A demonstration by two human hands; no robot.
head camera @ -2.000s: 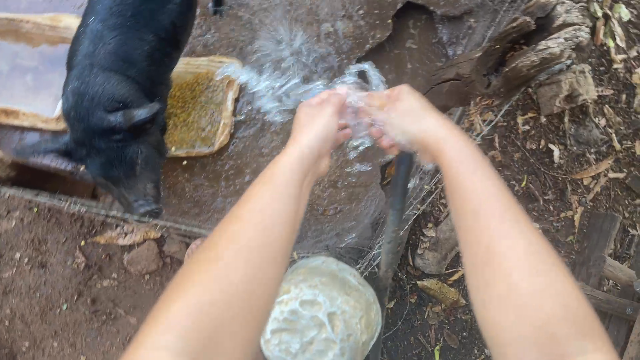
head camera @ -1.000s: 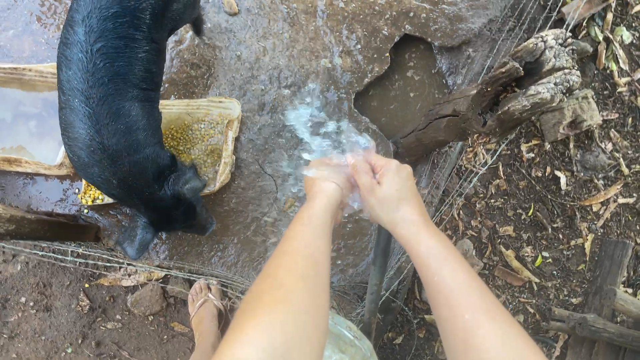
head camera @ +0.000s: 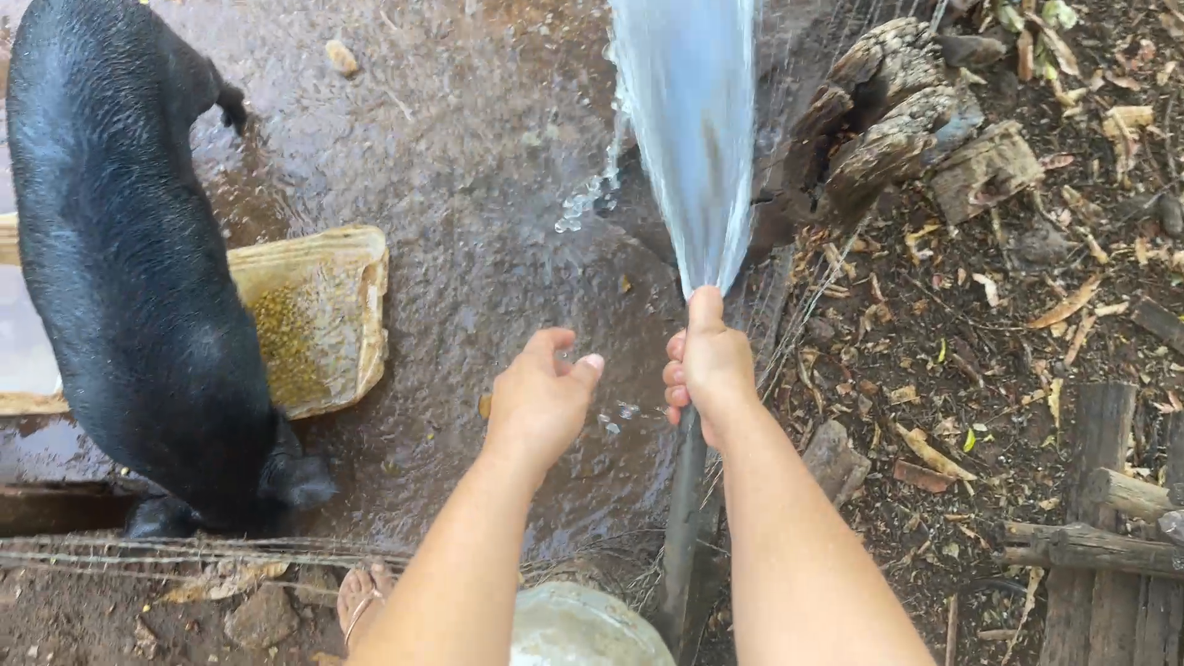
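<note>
My right hand (head camera: pixel 712 365) grips the end of a dark hose (head camera: pixel 683 518), the thumb pressed over its mouth. From there a wide fan of water (head camera: pixel 698 120) sprays away toward the top of the view. To its left my left hand (head camera: pixel 546 398) hovers over the wet floor with fingers apart, holding nothing. A few drops fall between the two hands. At the left a black pig (head camera: pixel 139 268) stands with its head down beside a worn trough (head camera: pixel 370 314) of wet yellow grain. Below my forearms shows the pale rounded top of a container (head camera: pixel 587 624).
Wire strands (head camera: pixel 185 552) cross the lower left, near a sandalled foot (head camera: pixel 363 597). A weathered log (head camera: pixel 879 120) lies at the upper right. Leaf-strewn soil and wooden planks (head camera: pixel 1096 518) are on the right. A second trough (head camera: pixel 28 402) shows partly behind the pig.
My hands were together at the spouting water; now they are apart, the left one free. The splashing has become a broad fan. The pig's head has moved lower in the view.
</note>
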